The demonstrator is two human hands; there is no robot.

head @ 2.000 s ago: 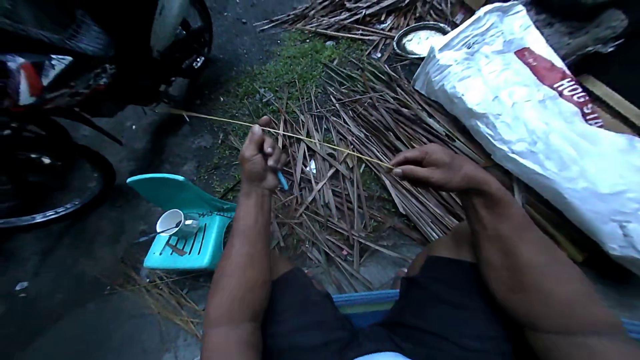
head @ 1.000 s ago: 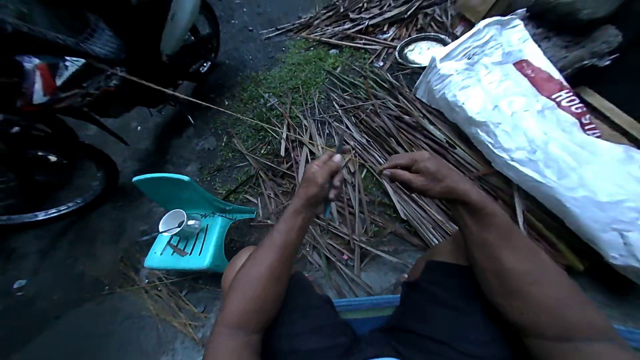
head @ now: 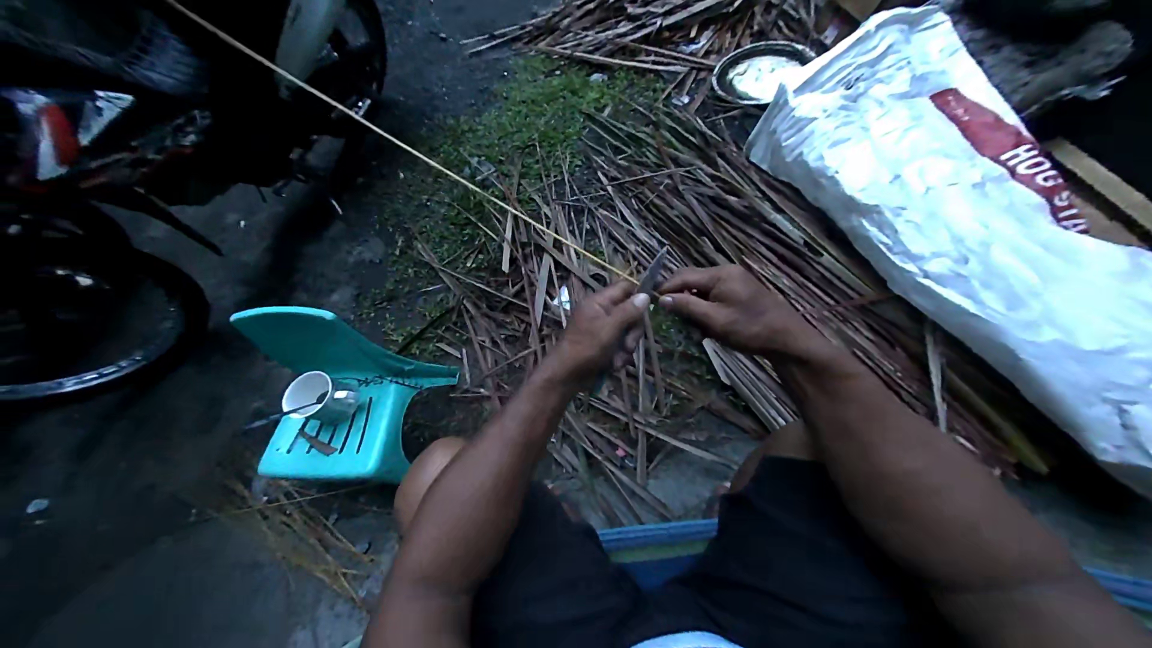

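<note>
A long, thin, pale leaf midrib [head: 405, 144] runs from the upper left down to my two hands. My left hand [head: 607, 328] is closed around a small knife [head: 653, 273], its blade pointing up beside the thumb, and the strip's end meets the blade there. Close on the right, my right hand [head: 724, 306] pinches the end of the strip between thumb and fingers. The knife's handle is mostly hidden in the left hand. Beneath both hands lie dry brown leaf strips [head: 765, 216] in a loose pile.
A small turquoise plastic chair [head: 342, 459] holds a white cup [head: 307, 394]. Motorcycles [head: 117, 180] stand at the left. A white printed sack [head: 972, 234] lies at the right, near a round bowl [head: 760, 72]. Thin stalks [head: 301, 531] lie below the chair.
Two seconds ago my hands were apart with the strip stretched between them; my left hand has since come right, beside my right hand. The strip's free end now reaches higher at the upper left.
</note>
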